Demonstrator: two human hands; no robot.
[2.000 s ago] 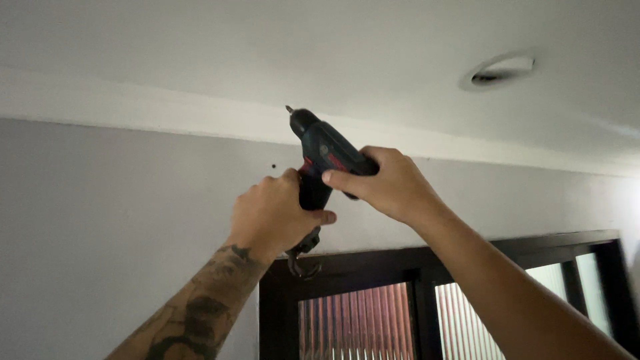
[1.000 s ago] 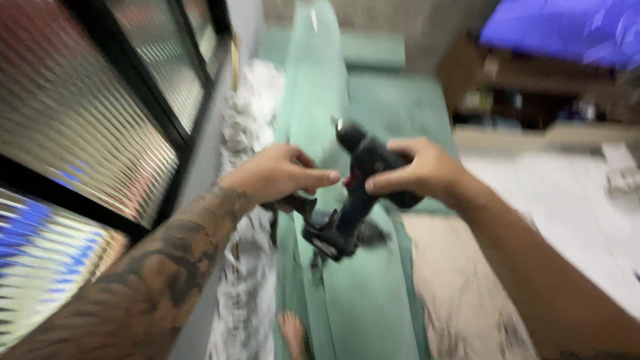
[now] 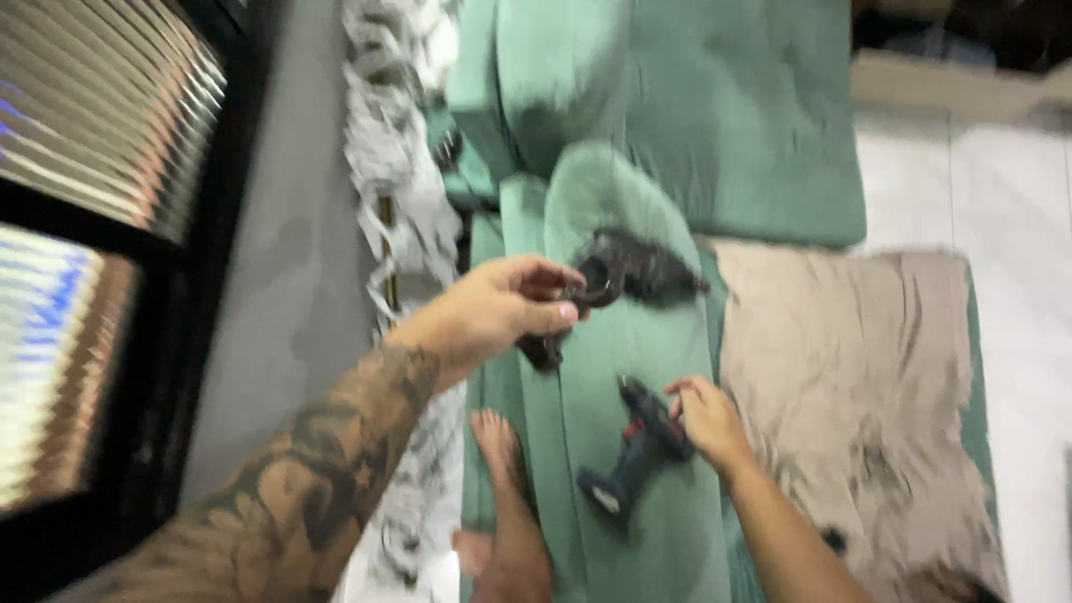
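My left hand (image 3: pixel 511 306), on the tattooed arm, grips a dark curtain rod bracket (image 3: pixel 599 289) with a curved, hook-like end. A cordless drill (image 3: pixel 641 452) with red parts lies on the green sofa cushion, its tip pointing up and left. At the drill's upper right is my right hand (image 3: pixel 703 419), fingers partly spread; blur hides whether they still touch it. Beyond the bracket, a blurred dark object (image 3: pixel 657 272) rests on the cushion; its kind is unclear.
Green upholstery (image 3: pixel 745 126) stretches below and ahead. A beige cloth (image 3: pixel 846 377) covers the right side. White curtain fabric (image 3: pixel 402 167) hangs or lies along the grey wall (image 3: pixel 289 251), beside a dark-framed window (image 3: pixel 159 234). My bare foot (image 3: pixel 498 435) stands on the cushions.
The drill was held up near the ceiling, then lowered in my right hand; now it is down on the cushion. The view has swung down from the wall.
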